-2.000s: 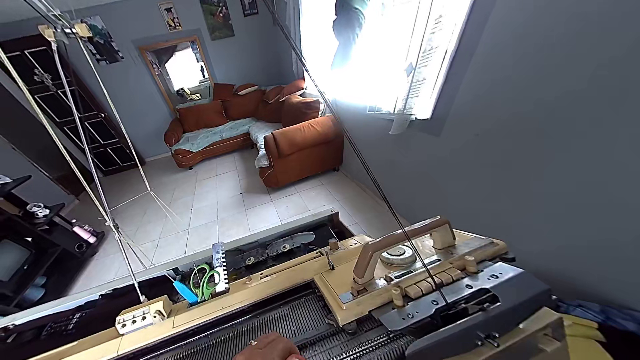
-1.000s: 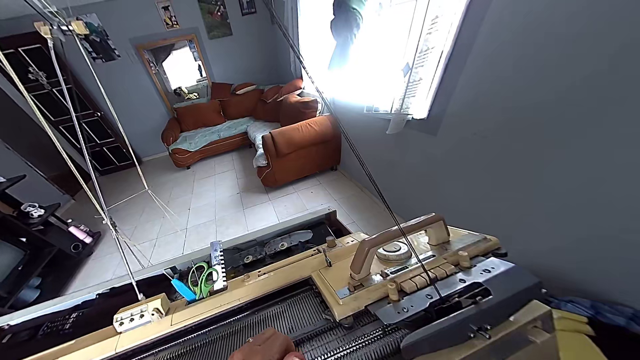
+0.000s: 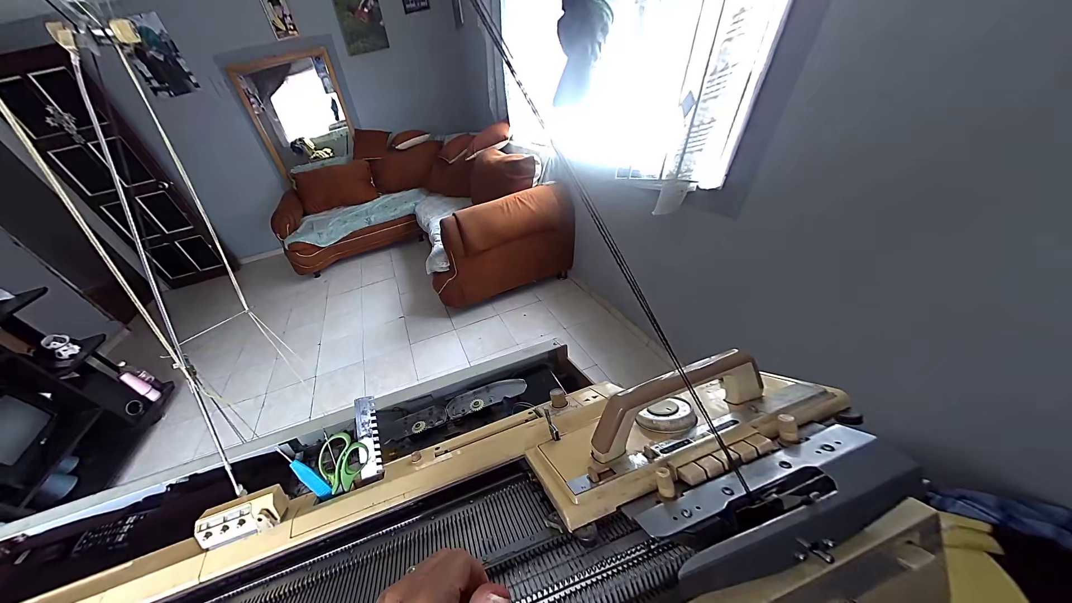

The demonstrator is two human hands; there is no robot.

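My left hand [image 3: 440, 578] shows only in part at the bottom edge, its fingers bent over the needle bed [image 3: 494, 511] of a knitting machine; whether it grips anything is hidden. My right hand is out of sight. To the right of my left hand the cream carriage [image 3: 557, 465], with its brown handle [image 3: 670, 394], sits on the bed. Dark yarn [image 3: 615, 251] runs down from above into the carriage's grey metal front arm [image 3: 846, 477]. Green-handled scissors [image 3: 342, 461], a blue-handled tool [image 3: 310, 477] and a toothed plastic strip [image 3: 367, 431] lie in the tray behind the bed.
A cream yarn clip block [image 3: 239, 517] sits at the machine's rear left, with pale cords [image 3: 113, 193] rising near it. Beyond are a tiled floor [image 3: 360, 335], an orange corner sofa [image 3: 511, 243] and a dark shelf unit [image 3: 67, 394]. A grey wall [image 3: 904, 251] stands at right; folded cloth [image 3: 1005, 511] lies beside the machine.
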